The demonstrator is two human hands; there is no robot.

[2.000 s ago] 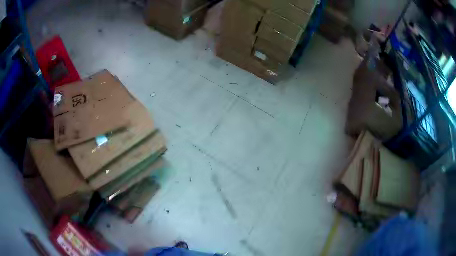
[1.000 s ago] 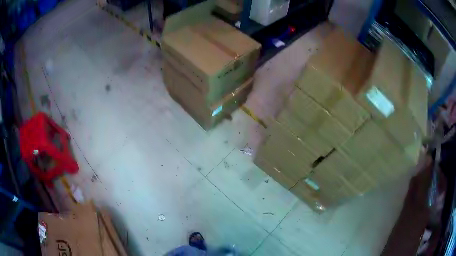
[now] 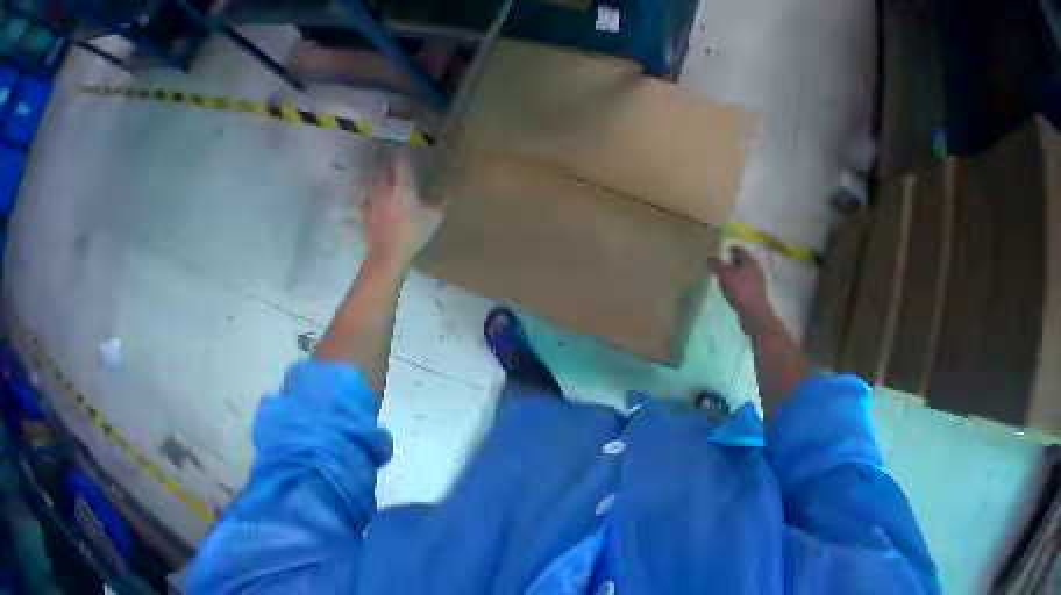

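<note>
A brown cardboard carton (image 3: 570,238) with closed top flaps stands on the floor in front of me, with a thin upright edge at its left side. My left hand (image 3: 397,212) is at the carton's left side, blurred, with its fingers apart; whether it touches the carton is unclear. My right hand (image 3: 741,282) is at the carton's right edge with its fingers bent; its fingertips are too blurred to show a grip.
Brown cardboard (image 3: 931,279) stands in a row of layers at the right. A dark blue rack (image 3: 570,29) is behind the carton. Yellow-black floor tape (image 3: 250,107) runs past the carton. My foot (image 3: 505,337) is close to the carton's near side. Blue crates (image 3: 26,110) are at the far left.
The view has turned and come close to a carton. Both my hands and blue sleeves have come into view at its sides. The red stool has left the view.
</note>
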